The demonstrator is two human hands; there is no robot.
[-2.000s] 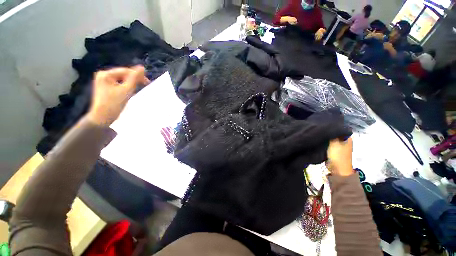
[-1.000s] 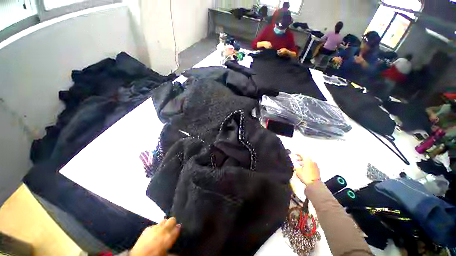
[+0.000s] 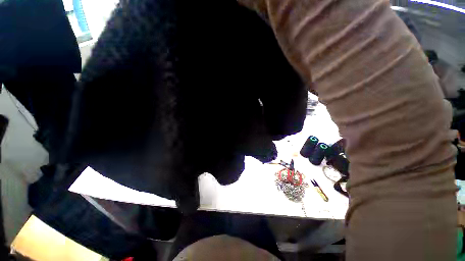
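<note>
The dark garment hangs raised close in front of the camera and fills the upper left and middle of the view. Its lower edge hangs over the white table. My right arm in a brown sleeve reaches up along the right side. My right hand is cut off by the top edge. My left hand does not show; the garment may hide it. A clump of speckled trim lies on the table, with red-handled scissors on it.
Two black thread cones with teal ends stand or lie on the table. Slim yellow snips and a pale ring are nearby. Black cloth is at the left. A light wooden surface is at the lower left.
The garment has been lifted off the table towards the camera. My right arm has swung up. Both hands have left the visible picture.
</note>
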